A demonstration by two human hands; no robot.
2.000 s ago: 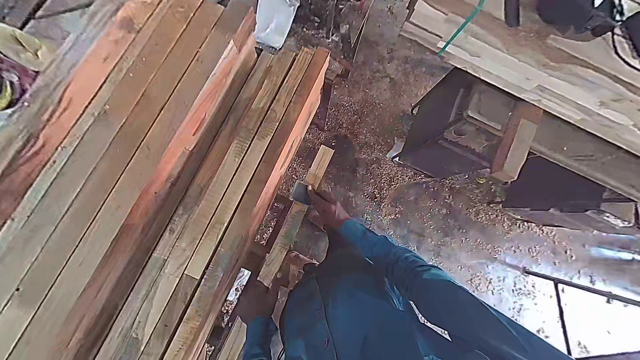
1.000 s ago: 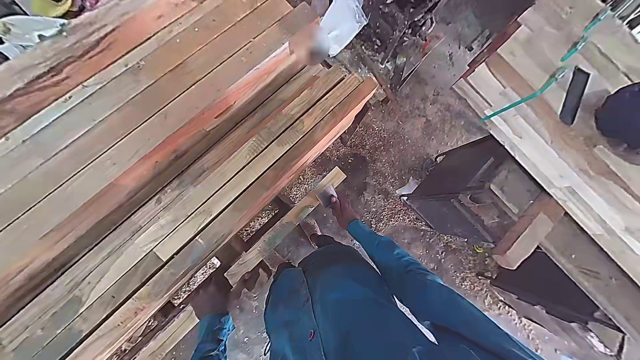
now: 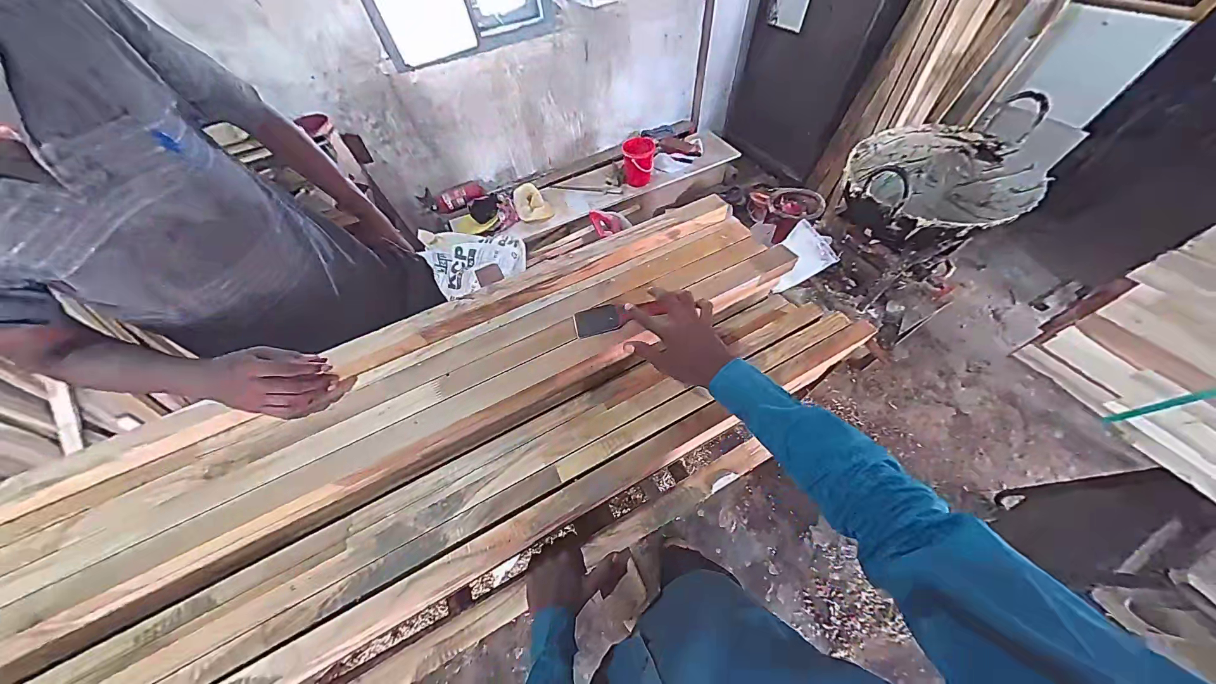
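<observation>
A scraper with a dark flat blade (image 3: pixel 597 321) lies on the long wooden boards (image 3: pixel 475 356). My right hand (image 3: pixel 679 332) is palm down over its reddish handle, fingers spread and thumb away from the tool. Low in the view, my left hand (image 3: pixel 560 575) grips a narrow wooden strip (image 3: pixel 655 518) beside the near edge of the stack, close to my body. Its fingers are partly in shadow.
Across the boards stands a person, whose hand (image 3: pixel 280 382) rests at the far edge. Behind are a printed white bag (image 3: pixel 473 261), a red bucket (image 3: pixel 638 161) and a large dirty basin (image 3: pixel 950 176). More boards (image 3: pixel 1149 351) stand at right; shavings litter the floor.
My right hand has moved from the narrow strip to above the stacked boards, where the scraper now lies. My left hand stays by the strip. The view has tilted up, bringing another person into sight.
</observation>
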